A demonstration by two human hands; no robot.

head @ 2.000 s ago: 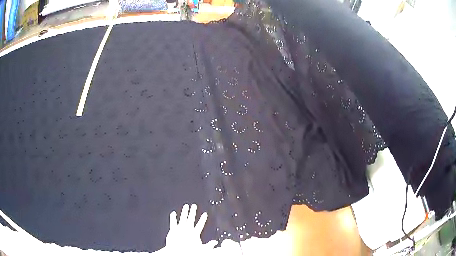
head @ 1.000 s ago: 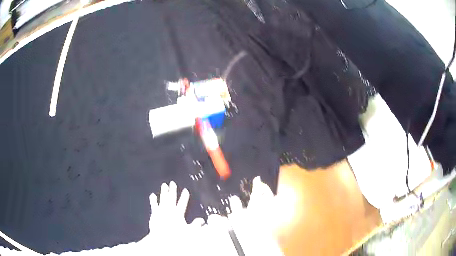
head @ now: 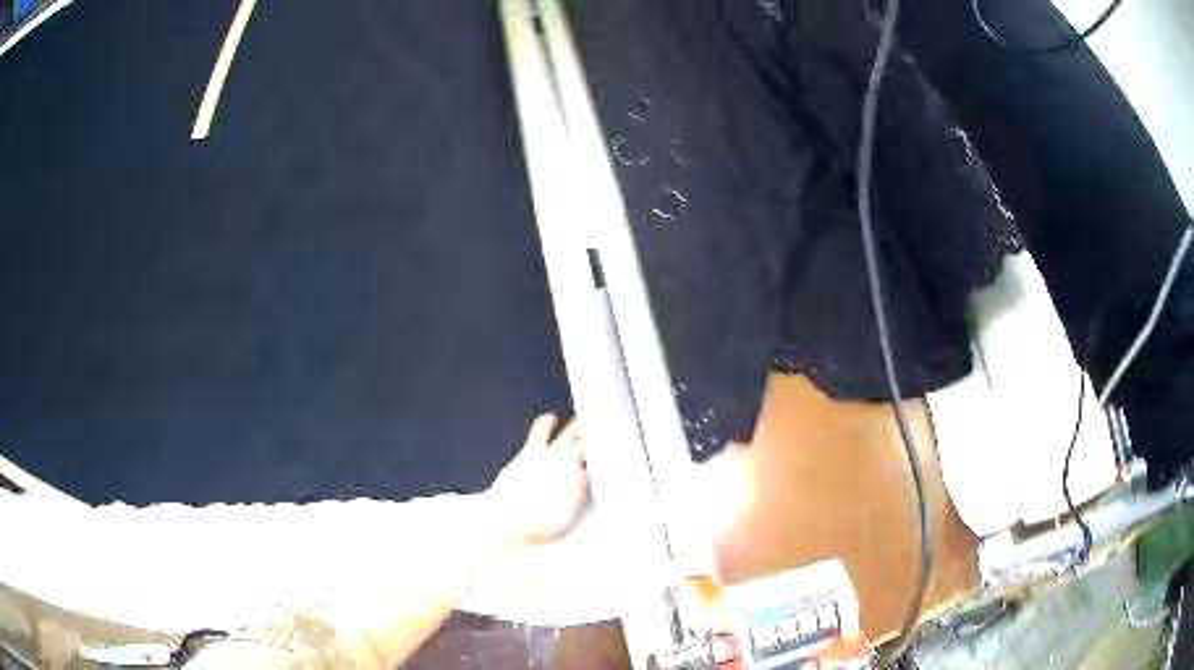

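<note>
Dark eyelet fabric (head: 301,275) lies flat on the left and in folds on the right. A long pale metal rail (head: 596,262) lies across it, from the top edge down past the near fabric edge. A device with a white body and orange-red parts (head: 792,626) is at the rail's near end, cut off by the bottom edge. My left hand (head: 543,484) is over the white underlay paper (head: 301,556), its fingertips at the rail's left side; whether they grip it is unclear. My right hand is not in view.
A yellowish stick (head: 223,72) lies on the cloth at the upper left. A grey cable (head: 875,249) hangs down over the right side. Brown table (head: 838,484) shows at the lower right, beside white paper (head: 1021,432). A thick dark fabric roll (head: 1100,223) is at the far right.
The rail now lies across the fabric. The white, blue and red device seen blurred over the cloth is no longer there. My left hand has moved right, to the rail; my right hand has left the view.
</note>
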